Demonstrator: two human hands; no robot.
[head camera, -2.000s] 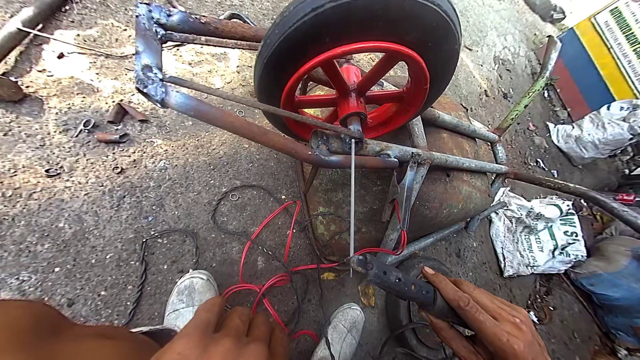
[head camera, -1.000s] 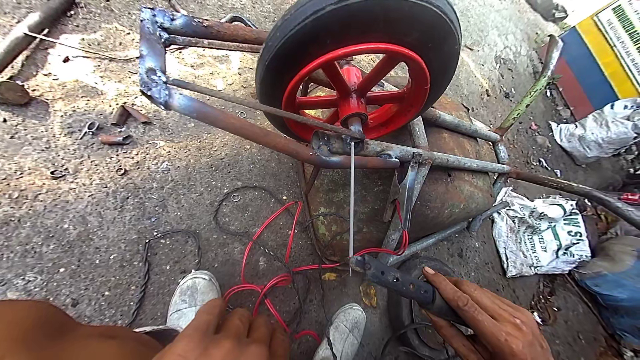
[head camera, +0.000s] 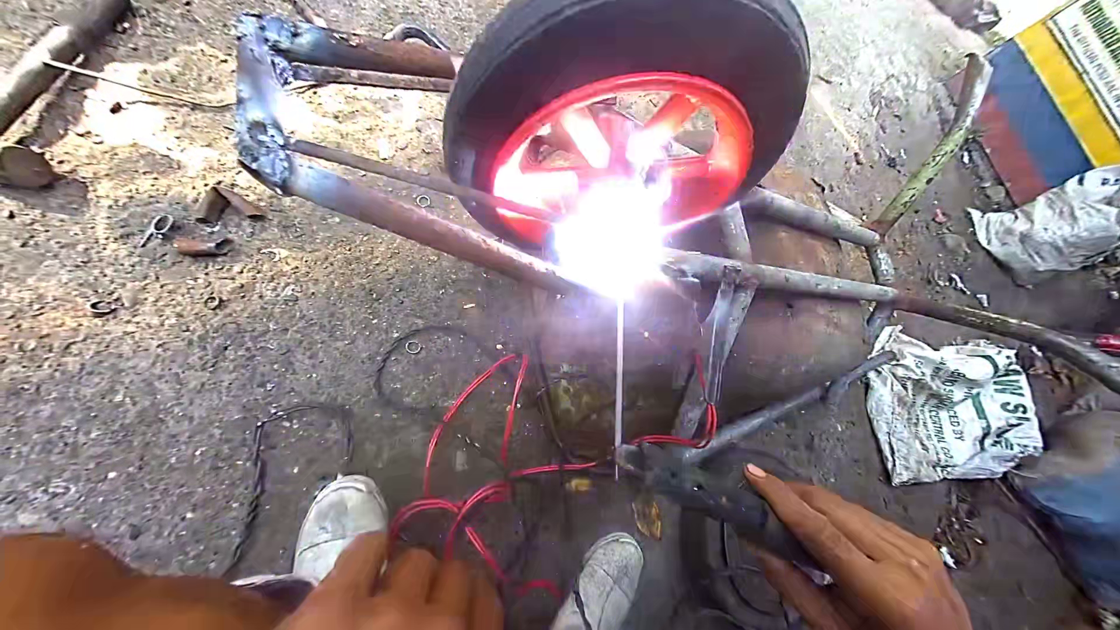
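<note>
My right hand (head camera: 862, 551) grips a black welding electrode holder (head camera: 717, 499) at the lower right. From its jaw a thin welding electrode (head camera: 619, 376) points up to a white arc (head camera: 612, 232), whose glare hides the joint beside the wheel hub. A black-tired wheel with a red rim (head camera: 739, 131) sits in a rusty tubular metal frame (head camera: 420, 223). My left hand (head camera: 411, 582) is at the bottom, its fingers bent downward; whether it holds anything is hidden.
Red cable (head camera: 455, 407) loops over the ground near two shoes (head camera: 341, 525). A printed white sack (head camera: 954, 407) lies at the right, by a person's blue clothing (head camera: 1067, 481). Metal scraps (head camera: 206, 245) lie left, with a pipe (head camera: 57, 57) at the upper left.
A bright arc has flared at the electrode's upper tip, where earlier frames show the bare joint by the hub. Both hands stay in about the same place.
</note>
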